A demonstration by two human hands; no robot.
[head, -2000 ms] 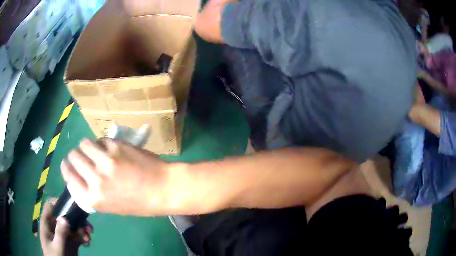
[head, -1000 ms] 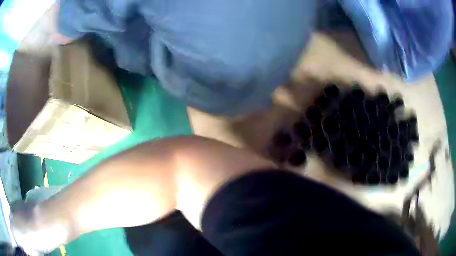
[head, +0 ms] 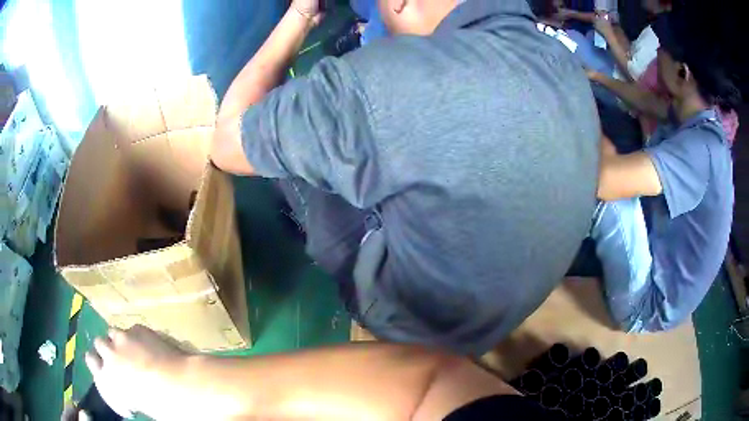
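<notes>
My right hand (head: 135, 374) shows at the lower left, its bare forearm reaching in from the bottom right. Its fingers are bent over a dark thing (head: 100, 404), possibly a black tube, at the bottom edge. Whether the hand grips it, or holds a cloth, cannot be made out. Only a small piece of my left hand (head: 82, 415) shows beside the dark thing, cut off by the bottom edge.
An open carton (head: 156, 288) with dark pieces inside stands beyond my right hand. A person in grey (head: 476, 164) sits ahead. Black tubes (head: 591, 386) stand clustered on a cardboard sheet (head: 665, 353). Another person (head: 694, 205) sits at right. Wrapped packs (head: 29, 181) line the left.
The view has swung right, then back left and up. The tube cluster now shows only at the bottom right. The white cloth and the tube, clear two seconds ago, are not clearly seen now.
</notes>
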